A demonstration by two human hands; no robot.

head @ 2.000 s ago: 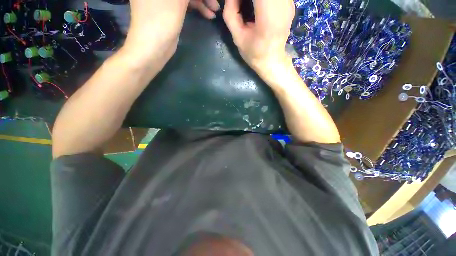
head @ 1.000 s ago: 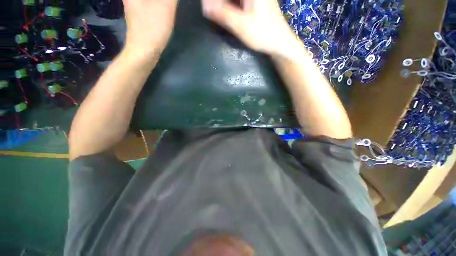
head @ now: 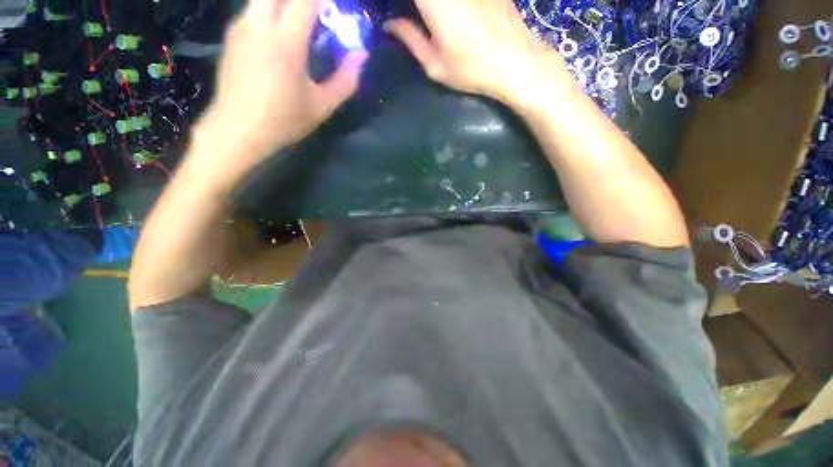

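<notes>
My left hand (head: 274, 87) is at the upper left of the worktop, its thumb and fingers around a dark part. A bright white-blue light (head: 347, 29) shines on that part and blurs its outline. My right hand (head: 475, 46) is to its right, cut off by the top edge; its thumb points towards the light without visibly touching the dark part. Whether it holds anything is hidden. A heap of blue wired parts (head: 630, 41) with pale ring ends lies at the right. Black units with green cylinders (head: 128, 42) and red wires lie at the left.
A brown carton (head: 731, 173) at the right holds more blue wired parts (head: 808, 214). Brown cardboard (head: 260, 255) shows below the worktop's front edge (head: 365, 215). Blue clothing, likely of another person, (head: 41, 274) is at the far left. A loose pale lead (head: 466, 193) lies on the worktop.
The bright light has appeared at my left hand. My hands have come lower into view, the left thumb now spread. The blue clothing has come in at left, and the view has shifted.
</notes>
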